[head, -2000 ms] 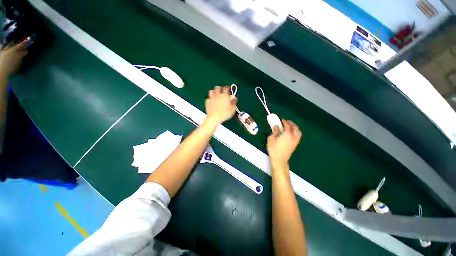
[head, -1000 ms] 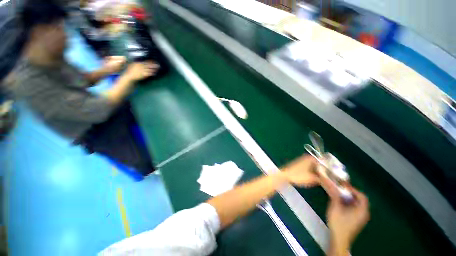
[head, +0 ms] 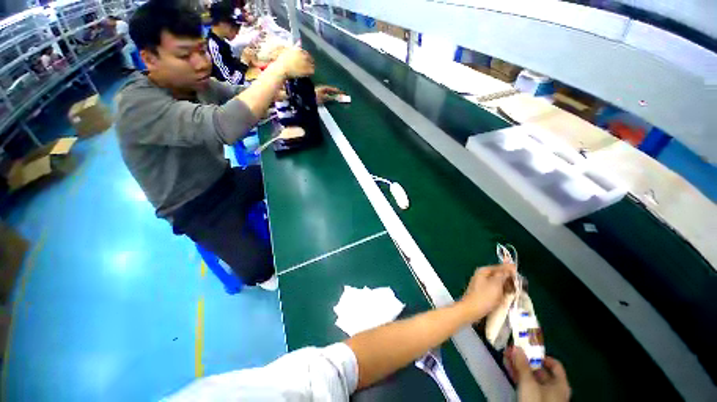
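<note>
My left hand (head: 493, 289) is closed at the cord end of two handheld units over the green belt. One is plain cream (head: 498, 322); the other is a white piece with brown and blue patches (head: 527, 331), beside it. Thin white cord loops (head: 505, 254) stick out above my left fingers. My right hand (head: 539, 378), cut off by the bottom edge, holds the lower end of the patched piece. Whether it also touches the plain unit cannot be told.
Another cream unit (head: 400, 195) lies on the belt beside the metal rail (head: 365, 178). White slips (head: 366, 311) and a wrench (head: 437, 374) lie on the near bench. A white compartment tray (head: 542, 173) sits on the far ledge. A seated person (head: 189, 129) works at black fixtures (head: 301, 110).
The view has swung left and up. The two units, formerly apart on the belt with a hand at each, are now together in my hands. The neighbouring worker has come fully into view.
</note>
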